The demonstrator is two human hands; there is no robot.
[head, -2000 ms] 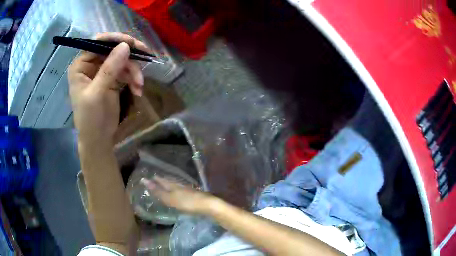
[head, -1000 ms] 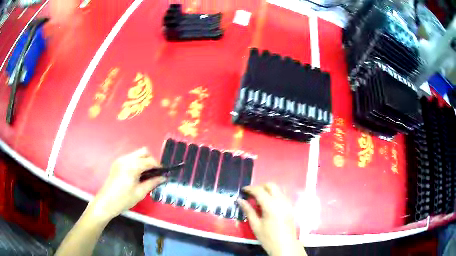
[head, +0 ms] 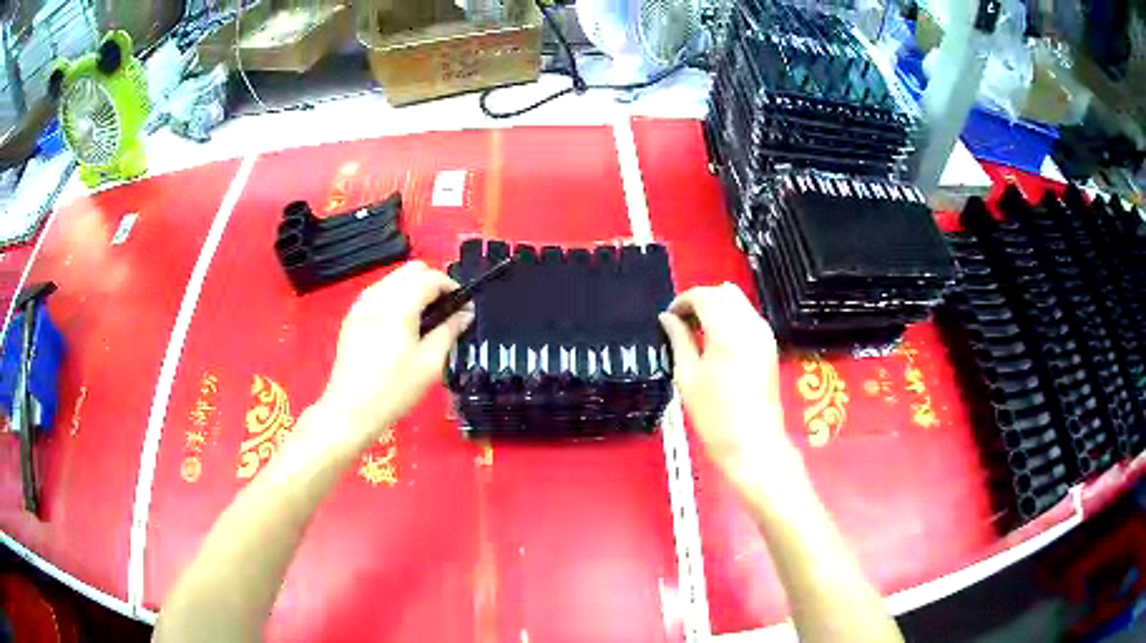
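Observation:
A stack of black housing rows (head: pixel 572 308) stands mid-bench, with silvery-white marks along its near side. My left hand (head: pixel 392 345) holds black tweezers (head: pixel 484 285), which point right over the top row's left end. Its fingertips are at the stack's left edge. My right hand (head: pixel 729 364) pinches the right end of the top row between thumb and fingers. The edges under my fingertips are partly hidden.
A small ribbed black block (head: pixel 346 243) lies back left. Taller wrapped stacks (head: pixel 855 245) and ranks of black tubular housings (head: pixel 1024 377) are at right. A green fan (head: pixel 101 113), a carton (head: pixel 452 57) and a cable are behind. A dark rod (head: pixel 28 402) lies on blue at far left.
The view has swung from the floor up to the bench. The single row in front has gone from its place. Both hands have moved from it to the ends of the stack's top.

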